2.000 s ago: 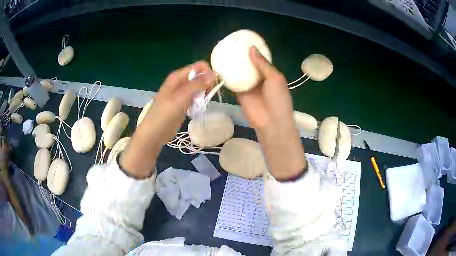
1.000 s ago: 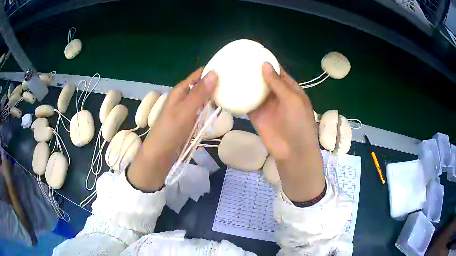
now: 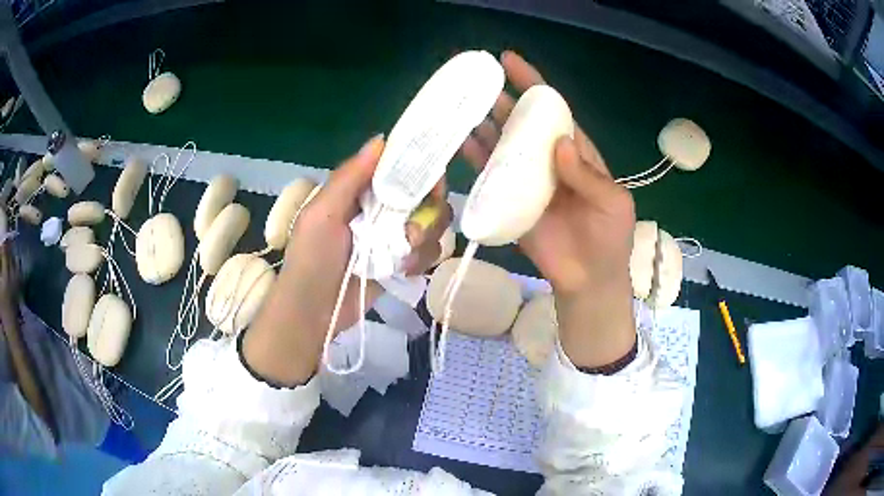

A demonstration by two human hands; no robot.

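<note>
My left hand (image 3: 334, 257) grips a long cream corded unit (image 3: 438, 131), tilted edge-on with faint print on its side. A crumpled white wiping cloth (image 3: 380, 242) and a small yellow-tipped item (image 3: 423, 217) are in the same hand. My right hand (image 3: 582, 218) holds a second cream corded unit (image 3: 520, 165), also tilted, beside the first. White looped cords hang down from both units. The two units are close together above the bench, near the belt edge. More cream units (image 3: 474, 296) lie below, on and near the printed form (image 3: 480, 402).
Several corded units (image 3: 159, 248) lie at left. Two units ride the green belt (image 3: 320, 107). At right are a yellow-orange pen (image 3: 730, 331), a white wipe stack (image 3: 787, 370) and clear boxes (image 3: 805, 453). White wipes (image 3: 366, 363) lie left of the form. Another person's arm shows at far left.
Earlier, one round face showed between my hands. Now two units show edge-on, one in each hand, with cords hanging. The units on the belt have shifted right.
</note>
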